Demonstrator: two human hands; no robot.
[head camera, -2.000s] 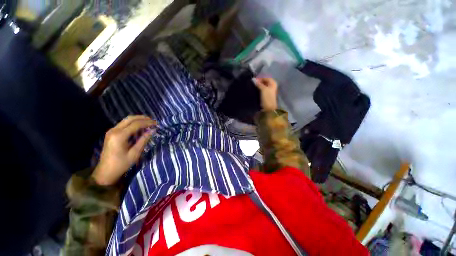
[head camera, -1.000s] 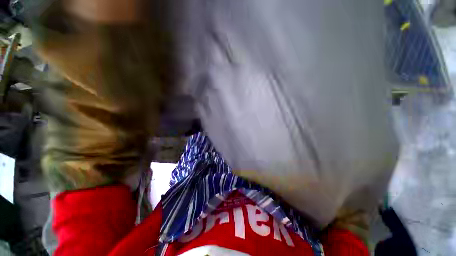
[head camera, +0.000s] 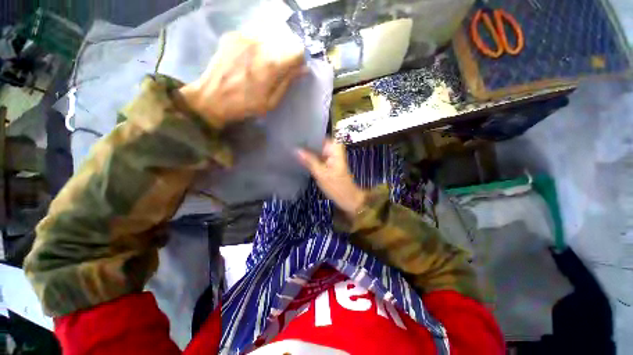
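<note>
A large grey garment panel (head camera: 277, 152) lies on the table at the left and hangs over its front edge, beside the overlock machine (head camera: 378, 48). My left hand (head camera: 243, 80) is on top of the panel near the machine's presser foot area (head camera: 318, 48), with fingers bent onto the cloth. My right hand (head camera: 334, 173) is at the panel's right edge, below the table edge, with the thumb and fingers at the cloth. Both hands are somewhat blurred, and glare whitens the cloth by the left fingers.
Orange-handled scissors (head camera: 497, 33) lie on a blue mat (head camera: 555, 48) at the upper right. Dark speckled trimmings (head camera: 409, 90) lie by the machine. A green-rimmed crate (head camera: 548, 201) with grey and black pieces stands at the lower right.
The view has swung back to the machine and table. The grey panel, which filled the middle of the view, now lies by the machine, and both hands have come into view on it.
</note>
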